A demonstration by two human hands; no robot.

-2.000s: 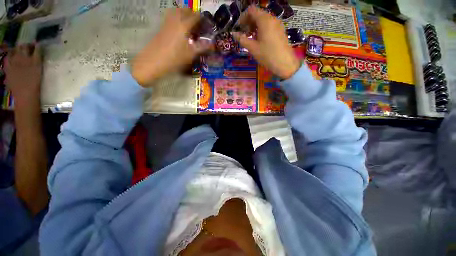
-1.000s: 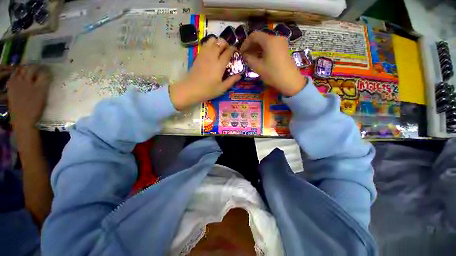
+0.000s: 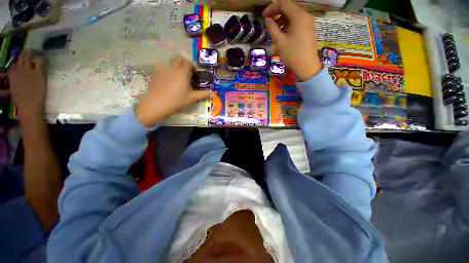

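Note:
Several smartwatch units lie on the printed sheet (image 3: 334,82). A row in front holds a lit watch display (image 3: 208,56), a dark unit (image 3: 235,58) and further lit ones (image 3: 258,58). Behind them several dark units (image 3: 234,29) lean together. Another lit unit (image 3: 193,24) lies at the back left. My left hand (image 3: 167,91) is at the left of the row, its fingertips by a dark unit (image 3: 202,78); whether it grips it is unclear. My right hand (image 3: 293,36) is over the back of the group, fingers bent; what lies under them is hidden.
A worn bench cover (image 3: 103,61) with a pale-blue stick (image 3: 109,12) and a dark block (image 3: 56,43) is at left. A neighbour's hand (image 3: 28,77) rests at far left, below a parts tray (image 3: 49,19). A white tray (image 3: 436,110) with dark units stands at right.
My left hand has moved left and down, away from the centre. My right hand has moved up and right. Units in the front row now show uncovered, and the back-left unit now appears lit.

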